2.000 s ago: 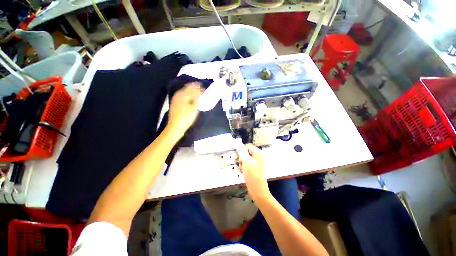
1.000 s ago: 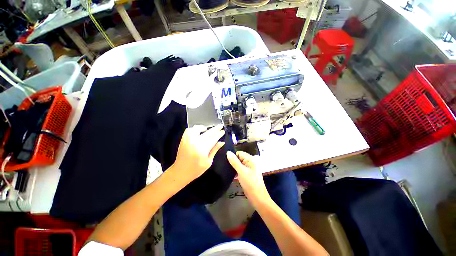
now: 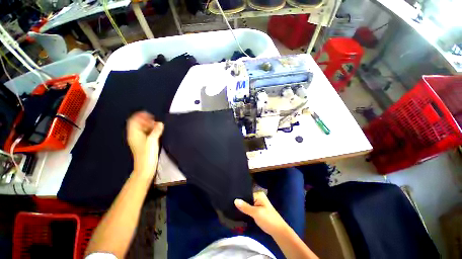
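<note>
A black garment panel [image 3: 207, 146] lies spread from the machine's left side over the table's front edge towards my lap. My right hand [image 3: 258, 208] grips its lower end, thumb on top. My left hand [image 3: 144, 139] is blurred over the stack of cut panels [image 3: 111, 126], by the panel's left edge; whether it holds cloth I cannot tell. The overlock machine [image 3: 273, 91], white and blue-grey with an "M", stands right of the panel, whose upper right edge lies beside the needle area [image 3: 244, 112].
A green-handled tool [image 3: 320, 123] and a small black disc [image 3: 299, 139] lie right of the machine. A white tub [image 3: 213, 43] stands behind, an orange-red basket [image 3: 71, 109] at left, a red crate [image 3: 405, 126] and dark cloth pile [image 3: 375, 212] at right.
The bunched cloth by the needle is now spread flatter and pulled towards my lap. My left hand has moved left, off the needle area, over the stack. My right hand has moved down with the cloth.
</note>
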